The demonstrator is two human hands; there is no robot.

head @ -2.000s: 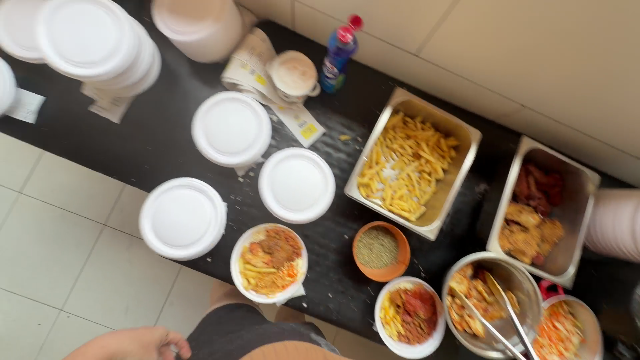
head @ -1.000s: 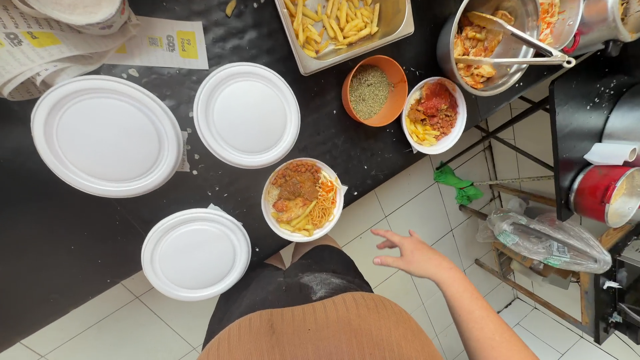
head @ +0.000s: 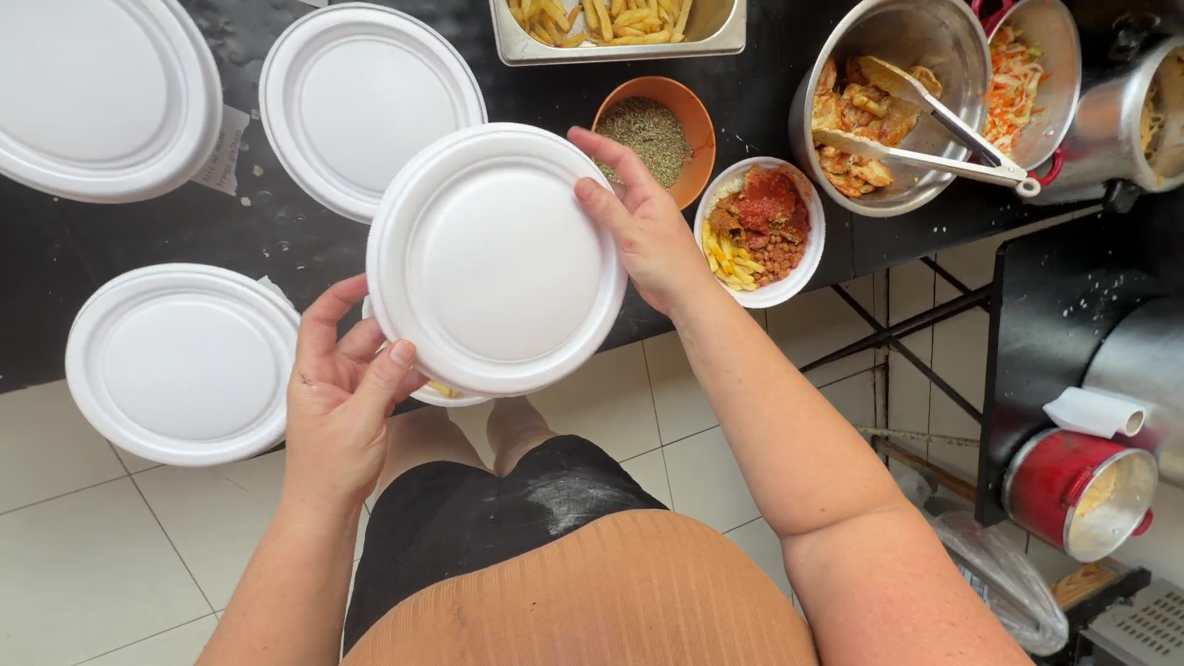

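A round white foam lid is held between my two hands above the table's near edge. My left hand grips its lower left rim, and my right hand grips its upper right rim. Beneath the lid, mostly hidden, is a filled white bowl with some fries showing. Right of my right hand sits an uncovered bowl of fries, beans, meat and red sauce. An orange bowl of dried herbs lies just behind that hand. White lidded containers stand to the left.
Behind are a steel pan of fries, a steel pot of chicken with metal tongs in it, and a pot of shredded vegetables. A red pot sits on a lower shelf at the right, near a clear plastic bag.
Both hands have come in over the table and now hold a white lid above the filled bowl, which was in plain sight a second ago. My right hand was empty then.
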